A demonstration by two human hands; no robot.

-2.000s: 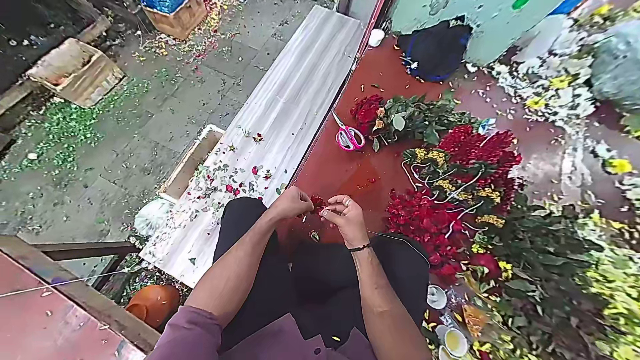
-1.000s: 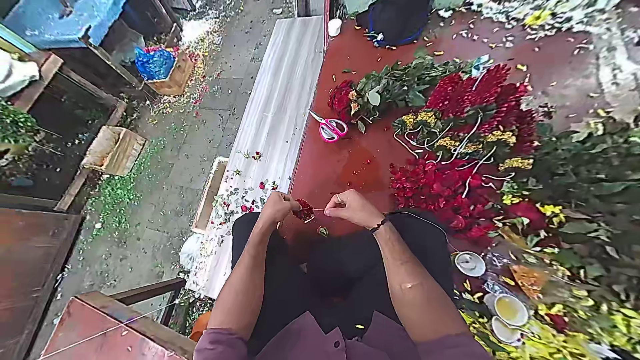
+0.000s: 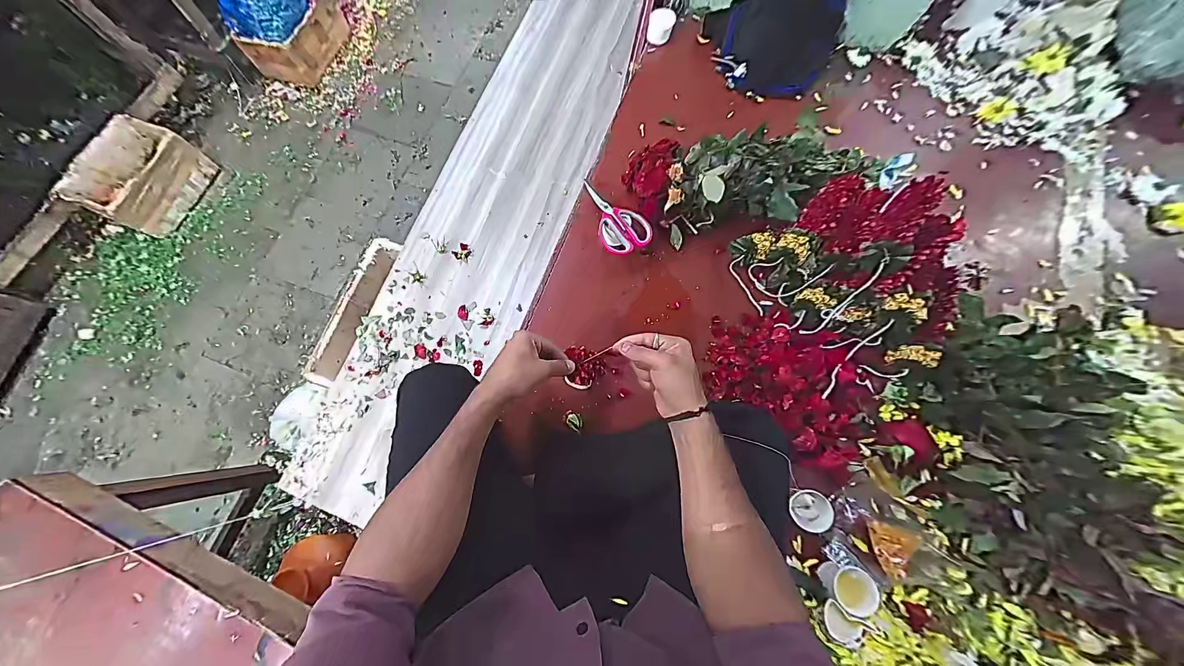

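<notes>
My left hand (image 3: 527,367) pinches a small cluster of red petals (image 3: 590,364) above the red surface, near my knees. To its right, my right hand (image 3: 661,368) pinches a thin thread or stem that runs to the cluster. A white thread passes from near my right wrist toward a round white spool (image 3: 811,511). Pink-handled scissors (image 3: 622,228) lie ahead on the red surface, blades partly apart. A pile of red petals (image 3: 795,384) is right of my right hand, beside garlands with yellow flowers and white strings (image 3: 837,301).
Red roses with leafy stems (image 3: 740,176) lie beyond the scissors. A pale board (image 3: 518,139) with scattered petals runs along the left. Leafy greens (image 3: 1027,453), cups (image 3: 856,592) and yellow petals lie right. An orange pot (image 3: 313,566) and a cardboard box (image 3: 139,176) stand low at left.
My hands were closer together two seconds ago and are now a little farther apart, with the red cluster still between them. The view has shifted.
</notes>
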